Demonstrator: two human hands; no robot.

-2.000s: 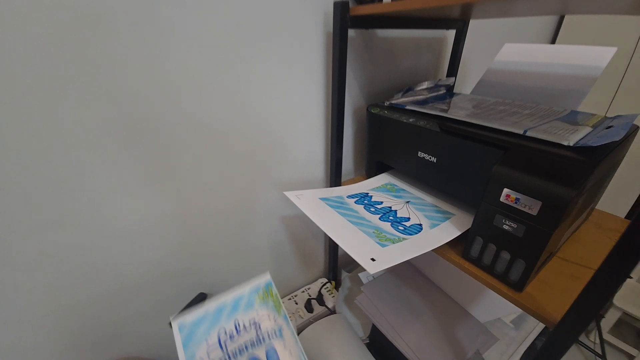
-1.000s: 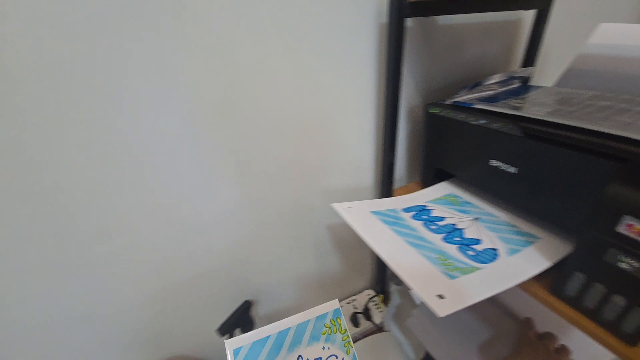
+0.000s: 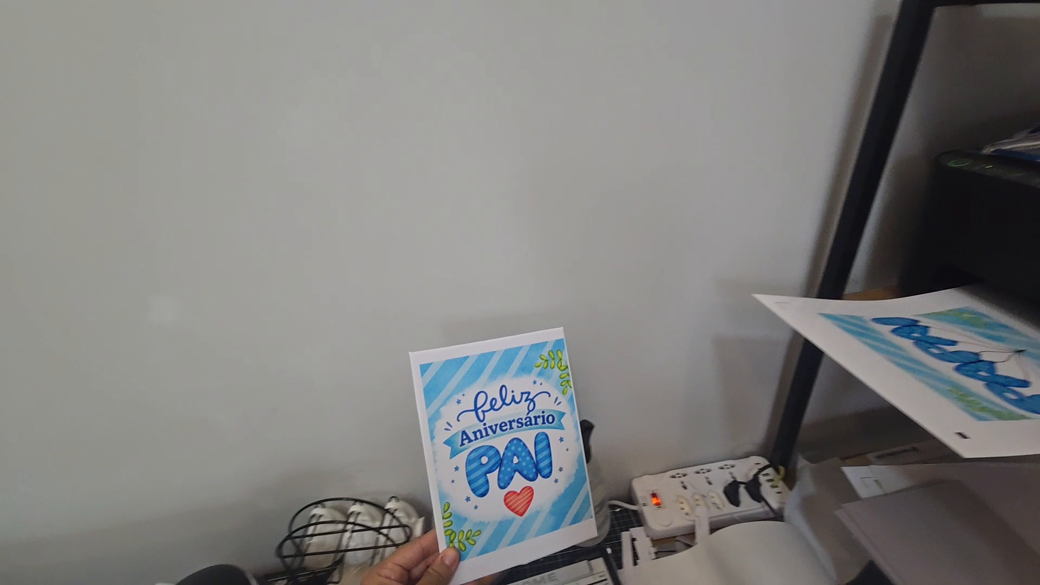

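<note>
My left hand (image 3: 416, 562), low in the view, grips the lower left corner of a printed greeting card (image 3: 505, 455). The card is upright and slightly tilted, its front facing me, with blue stripes, green leaves, lettering and a red heart. My right hand is not in view. At the right, a printed sheet (image 3: 865, 366) with blue lettering and stripes sticks out of a black Epson printer (image 3: 975, 236), which is cut off by the view's edge.
A white power strip (image 3: 707, 496) with a lit switch and plugged cords lies behind the card. A black wire holder (image 3: 345, 532) with white items stands at lower left. Loose paper (image 3: 942, 528) lies below the printer, beside the black shelf post (image 3: 853, 219).
The view has swung left, so the printer is now mostly out of sight. The card is now seen nearly whole. A hand seen below the printed sheet one second ago is no longer in view.
</note>
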